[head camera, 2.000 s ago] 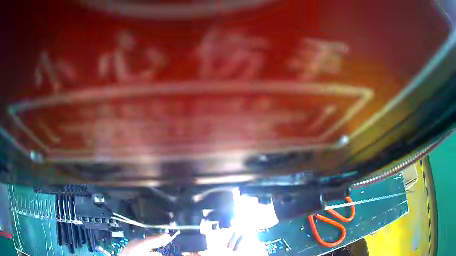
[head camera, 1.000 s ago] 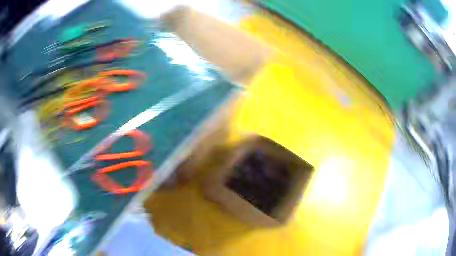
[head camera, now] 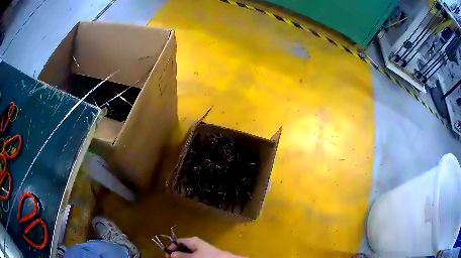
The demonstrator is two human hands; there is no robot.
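Observation:
My right hand [head camera: 194, 248] is at the bottom centre, bare and partly cut off by the lower edge. It holds a short dark cable lead [head camera: 179, 247] with several bare-looking thin ends pointing up and left. In front of it on the yellow floor stands an open cardboard box [head camera: 265, 184] filled with many dark leads with small light ends. The hand is below the box's near side, apart from it. My left hand is not in view.
A taller open cardboard box [head camera: 156, 111] with dark contents stands behind left. The dark green bench [head camera: 48, 118] at left bears several orange-handled scissors [head camera: 35, 233]. A white bin [head camera: 409, 211] stands at right. My shoe [head camera: 113, 234] shows at lower left. A green cabinet and rack are behind.
The view has swung right and down from the press to the floor boxes. My right hand with the dark lead now shows at the bottom.

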